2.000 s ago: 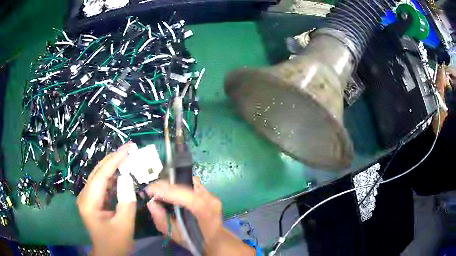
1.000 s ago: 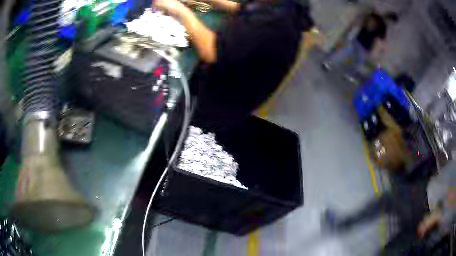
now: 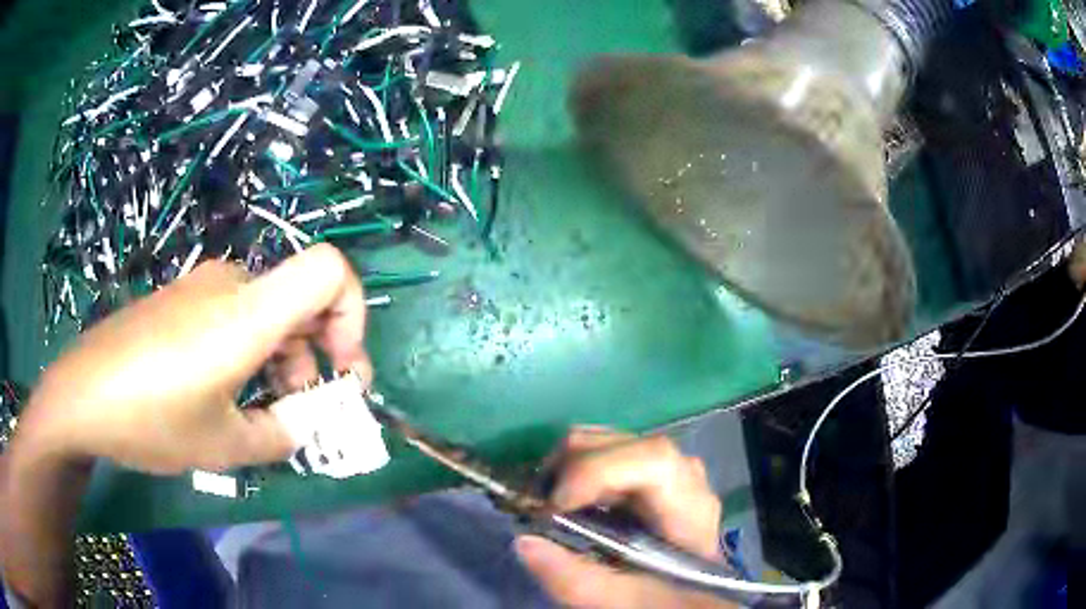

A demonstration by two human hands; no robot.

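My left hand (image 3: 208, 363) pinches a white plastic housing (image 3: 336, 431) above the near edge of the green mat. My right hand (image 3: 637, 512) grips a soldering iron (image 3: 572, 529) like a pen. Its long metal tip points up-left and ends at or very near the housing's right side; contact is hard to tell. A thin pale feed tube runs along the iron and off to the right. A pile of black, white and green wire leads (image 3: 274, 131) lies behind my left hand. A green wire hangs below the housing.
A grey-beige fume cone (image 3: 762, 202) stands over the mat at right, its ribbed duct (image 3: 917, 18) at the top edge. Specks lie on the green mat (image 3: 548, 357). A small white piece (image 3: 214, 483) is near the front edge. A black box with white parts (image 3: 913, 399) is below right.
The view swung right to a person and a black box, then back to the bench. The iron, earlier upright over the pile, now slants with its tip at the housing. My hands are farther apart.
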